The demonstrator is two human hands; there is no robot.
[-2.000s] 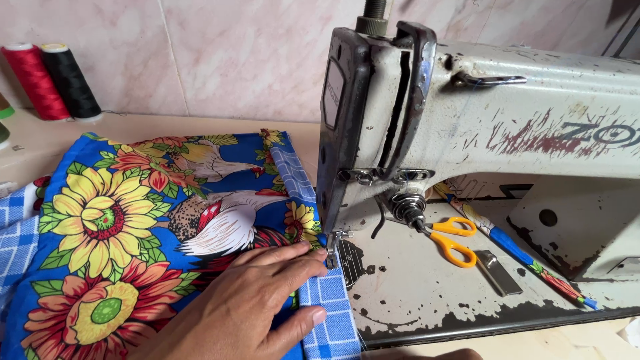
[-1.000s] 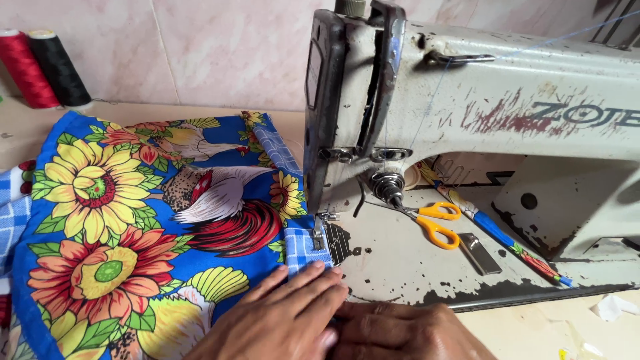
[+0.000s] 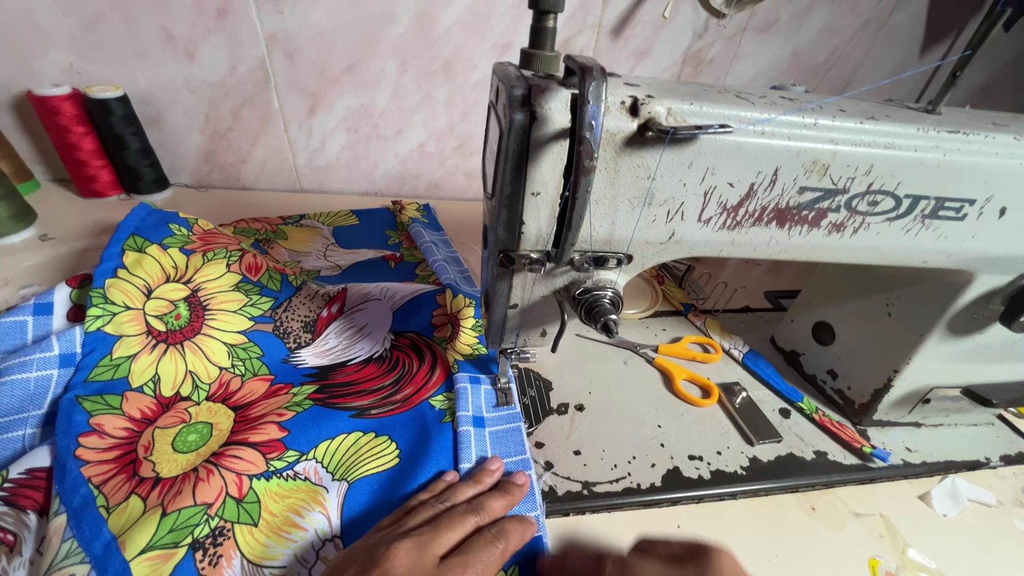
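Observation:
My left hand (image 3: 448, 528) lies flat, fingers together, on the blue floral and rooster print fabric (image 3: 264, 400) and its blue checked edge strip (image 3: 492, 432). That strip runs under the presser foot (image 3: 504, 384) of the Zoje sewing machine (image 3: 768, 184). At the bottom edge, my right hand (image 3: 640, 560) is blurred and mostly cut off, close beside the strip; what its fingers do is hidden. Light blue thread passes through the guides on the machine head.
Orange-handled scissors (image 3: 688, 368), a small metal piece (image 3: 750, 414) and a rolled print strip (image 3: 792, 392) rest on the machine bed. Red (image 3: 76, 144) and black (image 3: 128, 140) thread spools stand back left. Scraps (image 3: 956, 496) lie front right.
My left hand, beside the presser foot two seconds ago, is now nearer the front edge. My right hand has come further into view, then dropped lower since one second ago.

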